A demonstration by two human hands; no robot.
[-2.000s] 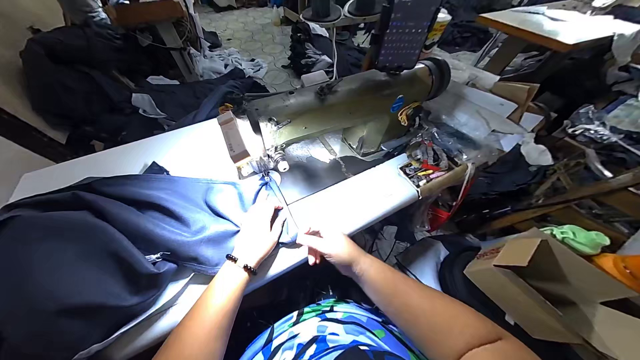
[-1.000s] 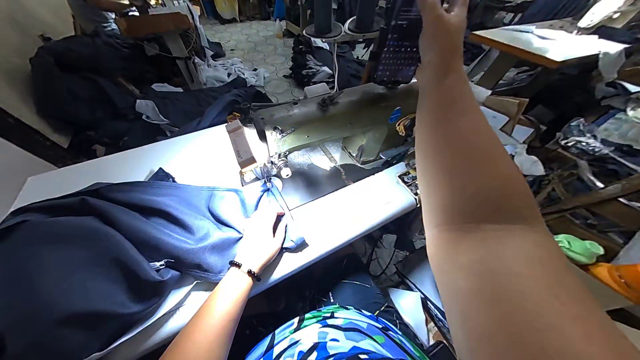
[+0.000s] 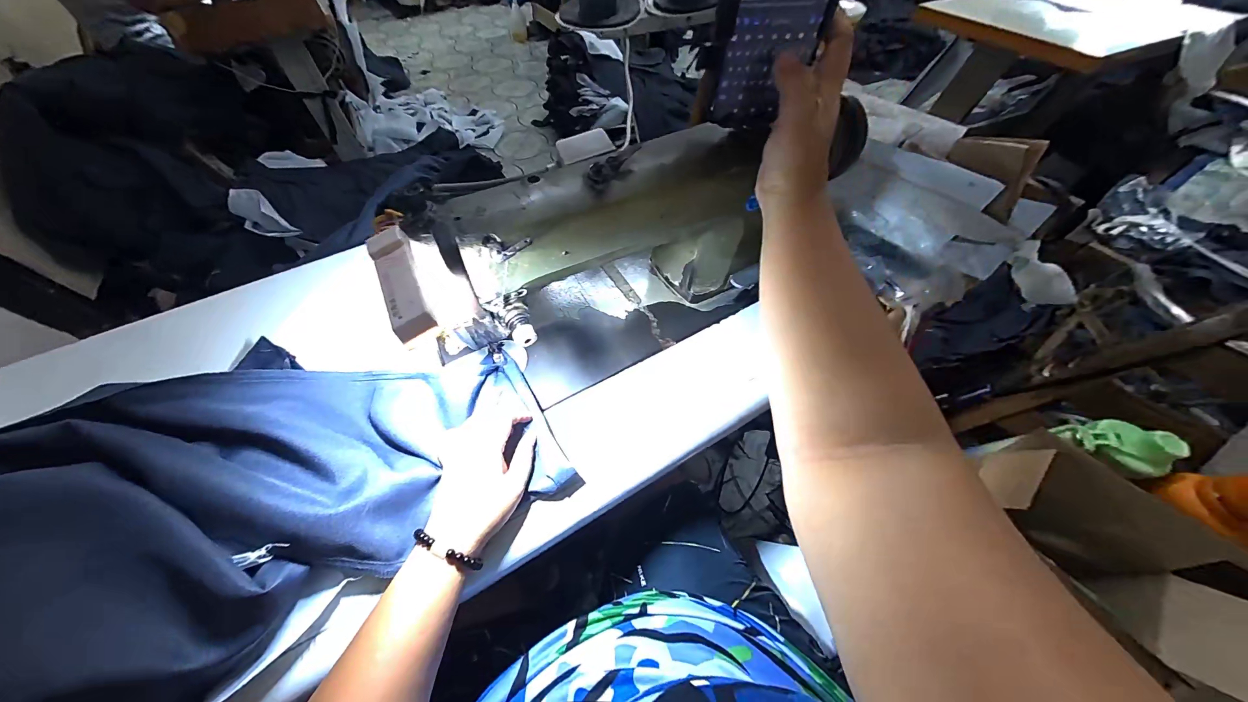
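Note:
Dark blue fabric [image 3: 292, 468] spreads over the left of the white sewing table [image 3: 673, 400], and its edge lies under the needle area of an industrial sewing machine [image 3: 624, 214]. My left hand [image 3: 487, 468] rests on the fabric just in front of the needle area, a beaded bracelet at its wrist; whether the fingers pinch the cloth is hard to tell. At the top, my right hand [image 3: 809, 117] is raised against a smartphone [image 3: 765, 63] with a lit screen, standing above the machine's right end. A thumb or finger touches or nearly touches the screen; the grip is unclear.
A small cardboard box [image 3: 401, 288] lies beside the machine head. Dark garments [image 3: 127, 166] are heaped behind the table at left. To the right are plastic wrapping [image 3: 897, 224], an open carton [image 3: 1121, 526] with green cloth near it, and another table [image 3: 1082, 29].
My right hand has left the fabric beside my left hand and risen to the phone, with the forearm now crossing the right side. My left hand has stayed on the fabric.

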